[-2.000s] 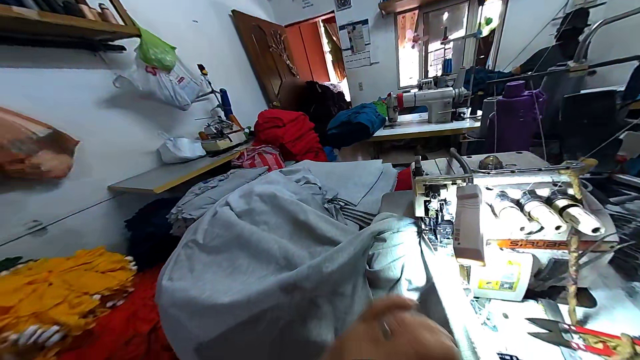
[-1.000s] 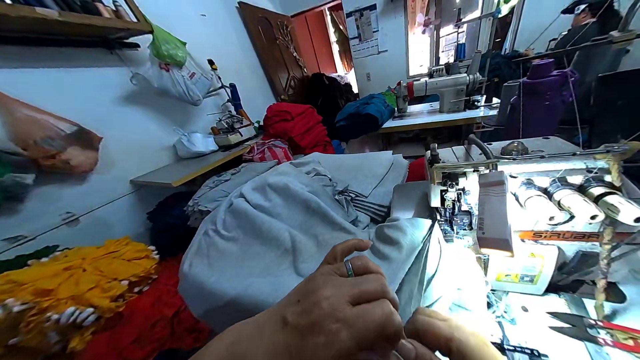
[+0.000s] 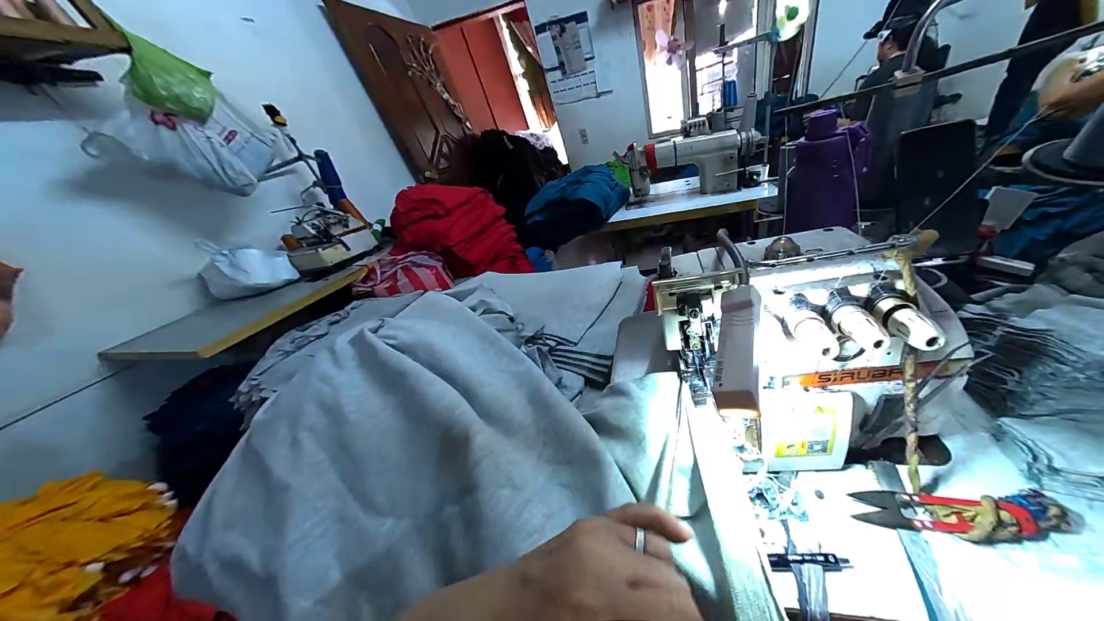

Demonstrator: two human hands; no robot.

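Note:
A large light grey fabric piece (image 3: 414, 448) lies bunched to the left of a white Siruba overlock sewing machine (image 3: 862, 345), with one edge running up to the presser foot area. My left hand (image 3: 604, 569), with a ring on one finger, rests on this fabric at the bottom, its fingers bent over a fold; whether it pinches the cloth cannot be told. My right hand is not in view. Red-handled thread snips (image 3: 957, 515) lie on the machine table at the right.
Stacked grey pieces (image 3: 552, 302) lie behind the fabric. A wall shelf (image 3: 233, 332) juts out at left, above yellow cloth (image 3: 78, 543). More grey pieces (image 3: 1052, 371) lie at far right. Behind are another sewing machine (image 3: 707, 159), a purple thread cone (image 3: 819, 172) and a seated person (image 3: 897, 60).
One second ago both hands were together at the fabric's lower edge; now the right hand is out of view. The left hand is lower and further right against the cloth.

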